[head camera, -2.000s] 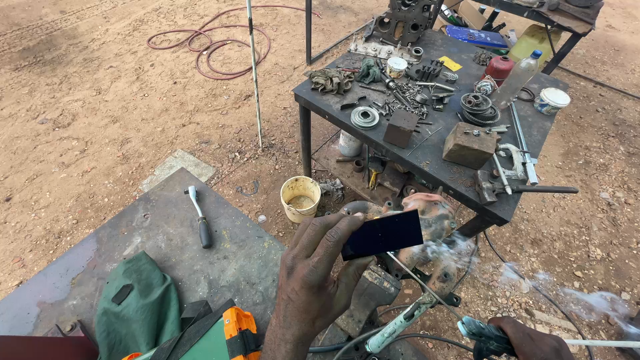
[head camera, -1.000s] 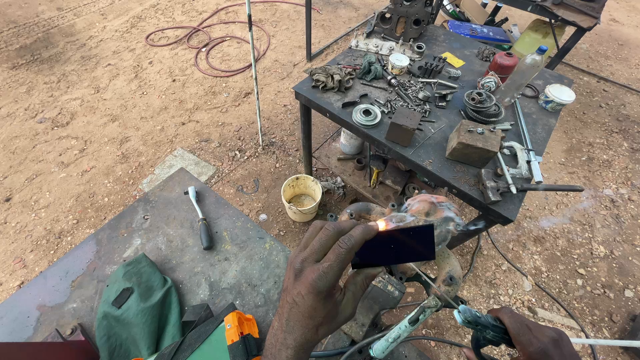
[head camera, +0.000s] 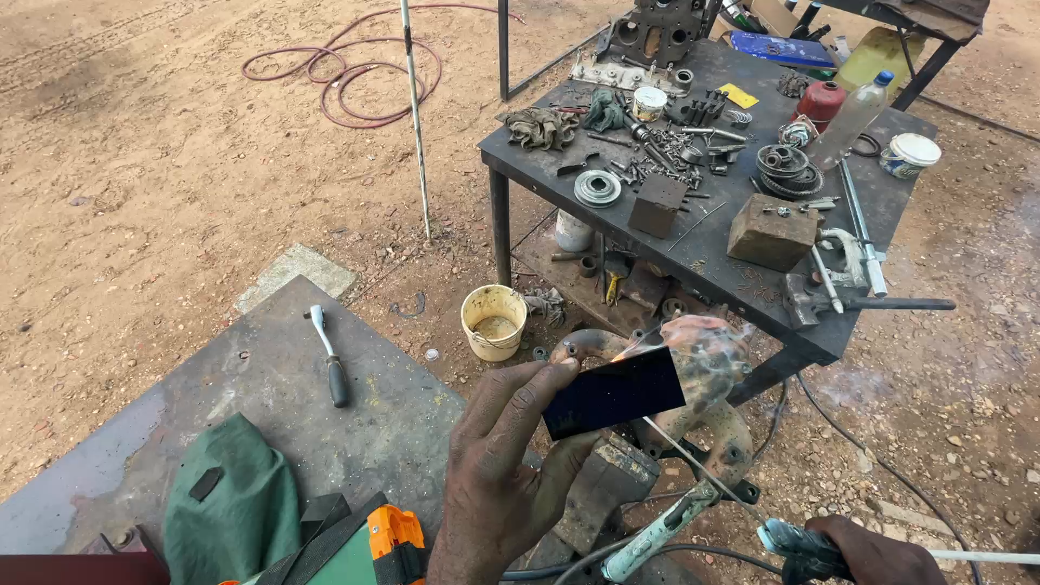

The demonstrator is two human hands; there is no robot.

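My left hand (head camera: 508, 455) holds a dark rectangular welding glass (head camera: 615, 392) by its left edge, between thumb and fingers. At the lower right, my right hand (head camera: 873, 552) grips a welding electrode holder (head camera: 792, 543). From the holder a thin electrode (head camera: 703, 470) runs up and left behind the glass. A rusty curved pipe manifold (head camera: 731, 443) lies beyond the glass, partly hidden by it, with smoke and a small glow near its top. Below it are a bench vise (head camera: 605, 487) and a pale painted bar (head camera: 660, 532).
A metal bench (head camera: 390, 366) at left bears a ratchet wrench (head camera: 329, 357) and a green cloth bag (head camera: 231, 496). A bucket (head camera: 493, 325) stands on the ground. The farther table (head camera: 569, 183) carries metal blocks, a hammer (head camera: 812, 301) and engine parts. Cables (head camera: 886, 463) cross the ground at right.
The bright arc seen beside the glass a second ago is now a faint glow. The welding glass is tilted, its right end higher than a second ago.
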